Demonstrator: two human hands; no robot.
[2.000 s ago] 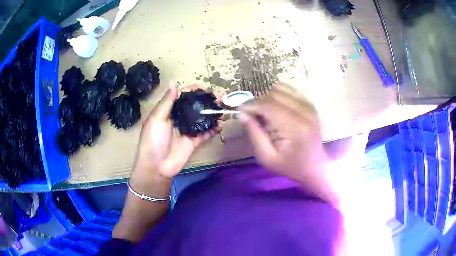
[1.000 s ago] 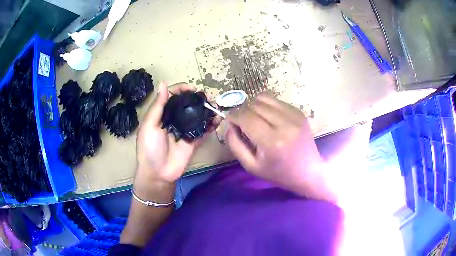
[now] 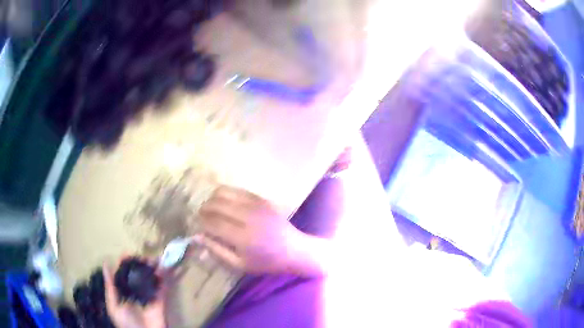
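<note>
The frame is blurred. My left hand (image 3: 131, 312) is at the lower left, cut off by the bottom edge, and holds a round black spiky part (image 3: 136, 280). My right hand (image 3: 240, 227) is to its right, over the stained cardboard. Its fingertips are by the small white dish (image 3: 173, 252). The pale stick is not clearly visible, so I cannot tell whether my right hand holds it.
A large heap of black parts (image 3: 128, 57) lies at the upper left. A blue pen-like tool (image 3: 278, 90) lies beyond my right hand. Blue crates (image 3: 486, 102) stand at the right. Black balls (image 3: 89, 301) and a blue crate (image 3: 31, 304) are at the lower left. Glare covers the centre right.
The view has swung to the right, so the hands and black part sit lower left. The supply heap and right-hand crates show more. The stick has gone from clear sight.
</note>
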